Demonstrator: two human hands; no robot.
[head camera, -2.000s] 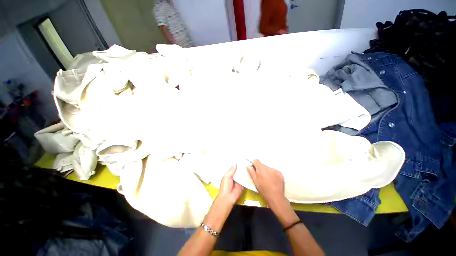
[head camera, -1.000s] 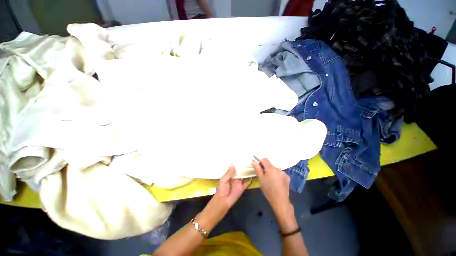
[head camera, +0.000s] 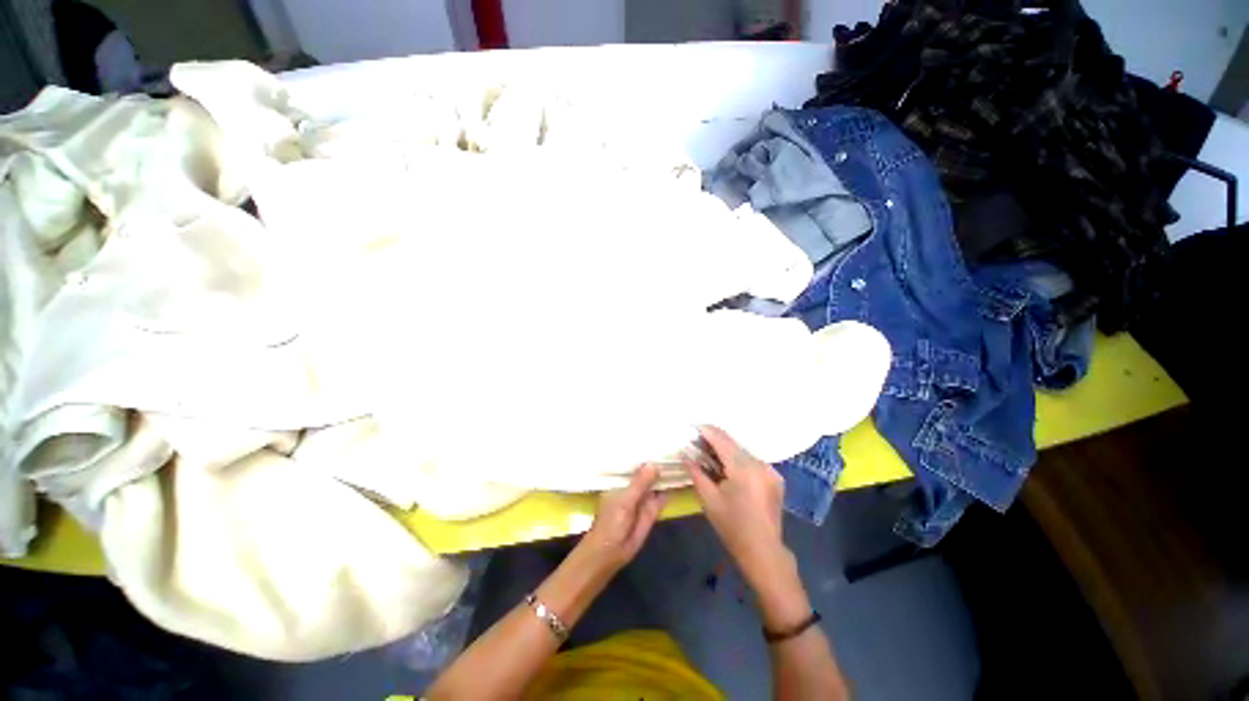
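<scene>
A large cream garment (head camera: 548, 315), mostly overexposed to white, lies heaped along the table. My left hand (head camera: 630, 515) pinches its front edge near the table's front, thumb on top. My right hand (head camera: 740, 490) is just to the right at the same edge, holding small thread snips (head camera: 707, 457) that show as a dark, thin shape between the fingers. The snips' tips and the exact cloth edge are hard to see in the glare.
A blue denim jacket (head camera: 925, 288) lies right of the cream cloth, with grey-blue denim (head camera: 808, 199) beside it. A dark mottled heap (head camera: 1027, 123) is at the back right. The yellow table's (head camera: 1116, 390) front edge borders a brown wooden surface (head camera: 1137, 534). A low white panel (head camera: 658, 82) runs behind.
The view has swung right since two seconds ago, showing more denim and the dark heap. Over the last second, my left hand has shifted slightly along the edge and both hands remain close together.
</scene>
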